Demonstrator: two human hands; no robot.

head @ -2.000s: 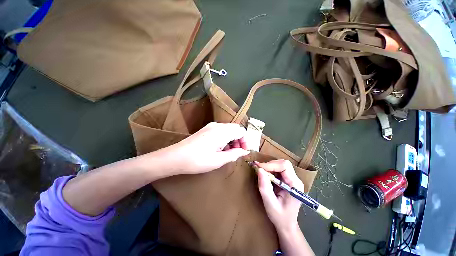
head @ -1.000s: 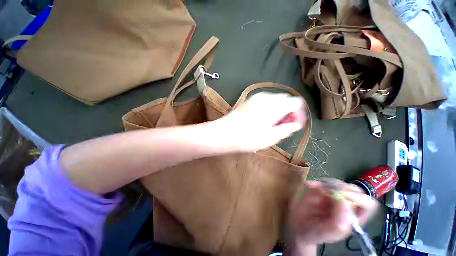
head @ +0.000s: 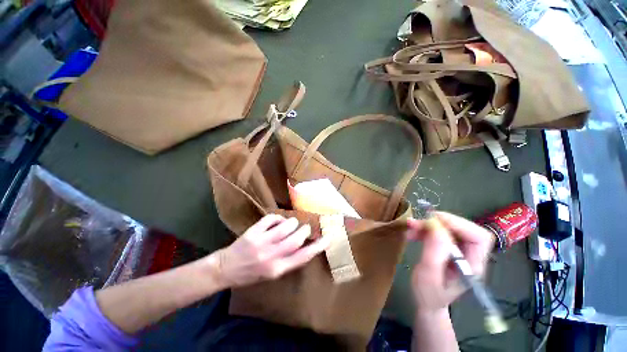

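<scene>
A tan tote bag (head: pixel 313 289) stands tilted in front of me, its mouth open toward the back. My left hand (head: pixel 271 251) holds the bag's front rim beside a cream webbing tab (head: pixel 338 247) that hangs down outside. A white piece (head: pixel 323 197) shows inside the opening. My right hand (head: pixel 447 258), slightly blurred, holds the thread burner (head: pixel 474 283) at the bag's right corner, its rear end pointing down right. The burner's tip is too blurred to place. A snap hook (head: pixel 291 114) is at the far tab.
Another tan bag (head: pixel 172 75) lies upper left, and a bag with tangled handles (head: pixel 522 62) upper right. A red can (head: pixel 512 225) lies beside a power strip (head: pixel 540 199) at right. Pale thread waste (head: pixel 427 189) is near the handle. A clear-lined waste bin (head: pixel 65 234) is lower left.
My left hand has moved down from the tab area to the rim left of the tab. The tab now hangs outside. The white piece shows. My right hand moved right, then back toward the bag's corner.
</scene>
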